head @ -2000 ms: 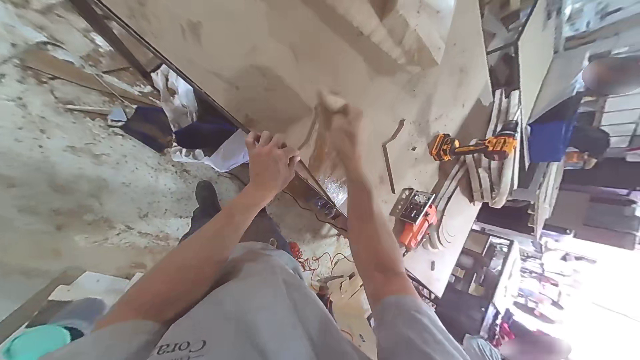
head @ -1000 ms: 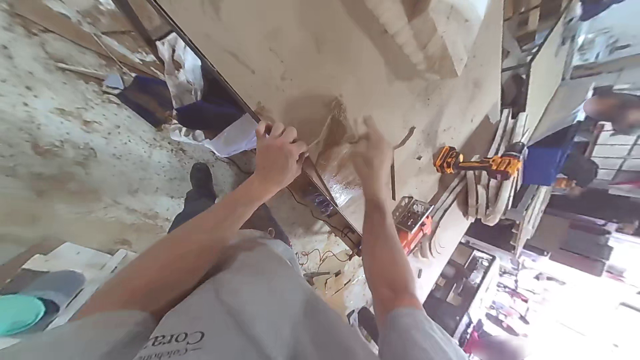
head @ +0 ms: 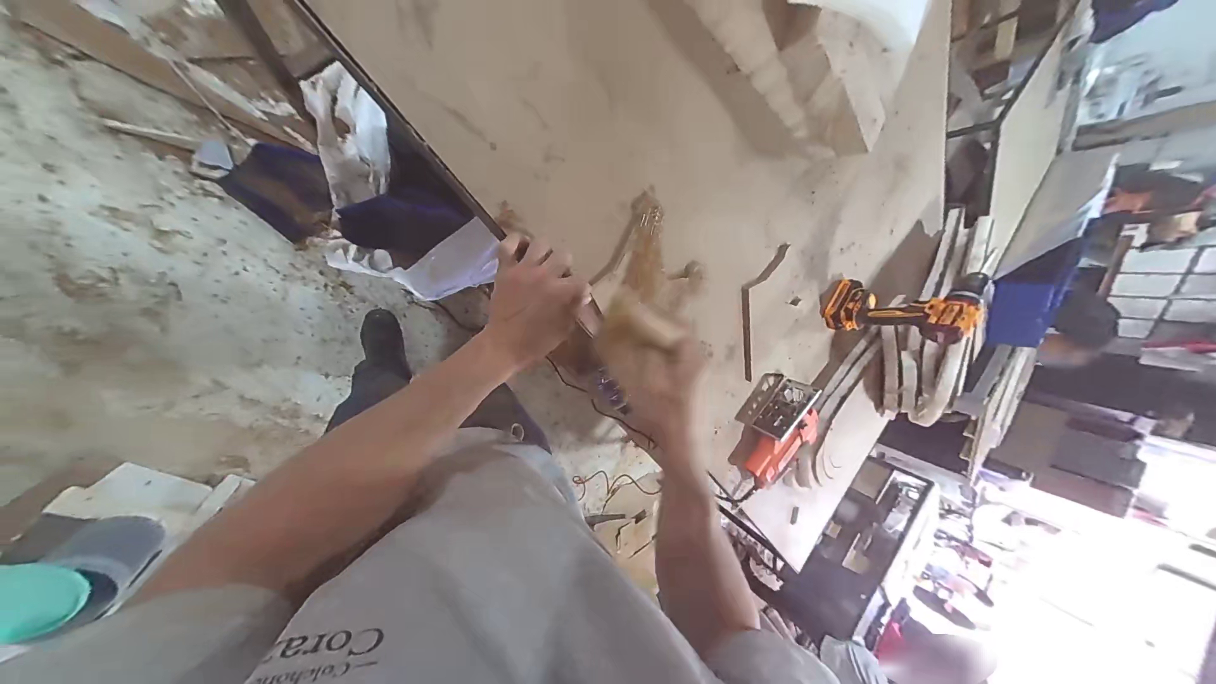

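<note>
My left hand (head: 537, 294) grips a narrow dark strip at the edge of the worktable (head: 570, 104); whether the strip is a loose piece or the table's rim I cannot tell. Beside it, to the right, my right hand (head: 655, 356) is blurred, its fingers curled around a pale, yellowish object (head: 646, 323) too smeared to name. Just above that hand, a brownish patch (head: 650, 228) with glossy streaks marks the tabletop. A thin angled dark piece (head: 748, 318) lies farther right.
A yellow and black cordless drill (head: 907, 312) and a red jigsaw (head: 784, 432) lie on the table's right side, near curved pale wooden strips (head: 902, 380). A large pale block (head: 836, 85) stands at the top. Blue and white cloths (head: 361, 190) hang left of the edge. A person (head: 1088, 318) is at far right.
My right hand, which was higher over the table two seconds ago, is now closer to the table's edge. My left hand stays at the edge.
</note>
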